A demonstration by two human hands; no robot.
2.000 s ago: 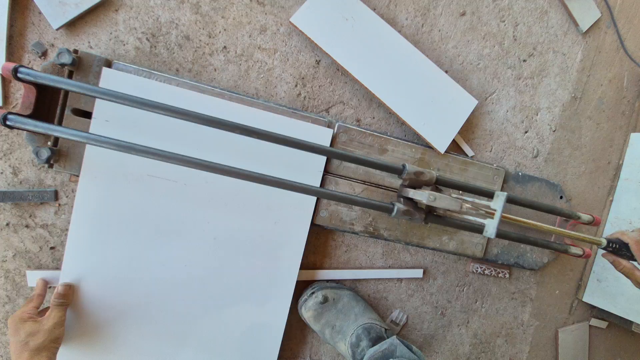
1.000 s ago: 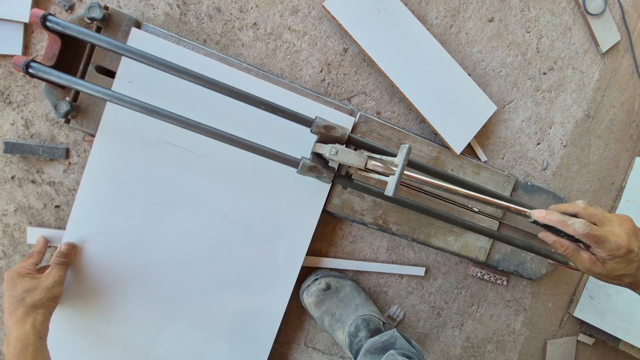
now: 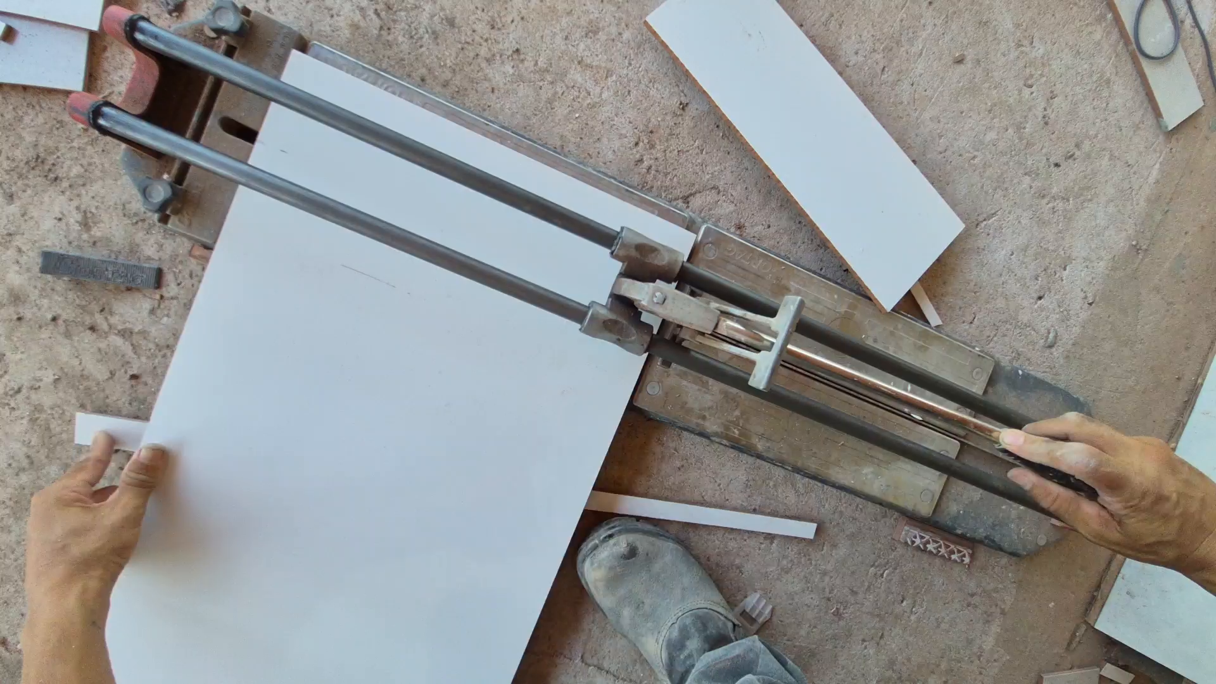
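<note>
A large white ceramic tile [image 3: 380,456] lies across the bed of a manual rail tile cutter [image 3: 836,275], beneath its two steel rails. The cutter's sliding carriage [image 3: 655,294] sits over the tile's right edge. My right hand [image 3: 1111,480] grips the black end of the carriage's long handle [image 3: 874,382], which lies low between the rails. My left hand [image 3: 100,503] is at the tile's left edge with the thumb on its border, the index finger touching a narrow white strip [image 3: 109,429] that sticks out there.
Another narrow strip [image 3: 722,515] pokes out at the tile's right, just above a dusty shoe [image 3: 646,579]. A cut tile piece [image 3: 807,142] lies on the concrete floor beyond the cutter. A dark bar [image 3: 100,269] is at the left, another tile [image 3: 1164,608] at the lower right.
The carriage has slid left along the rails, from over the bare bed to the tile's right edge, and my right hand has moved left with the handle. My left hand stays at the tile's left edge.
</note>
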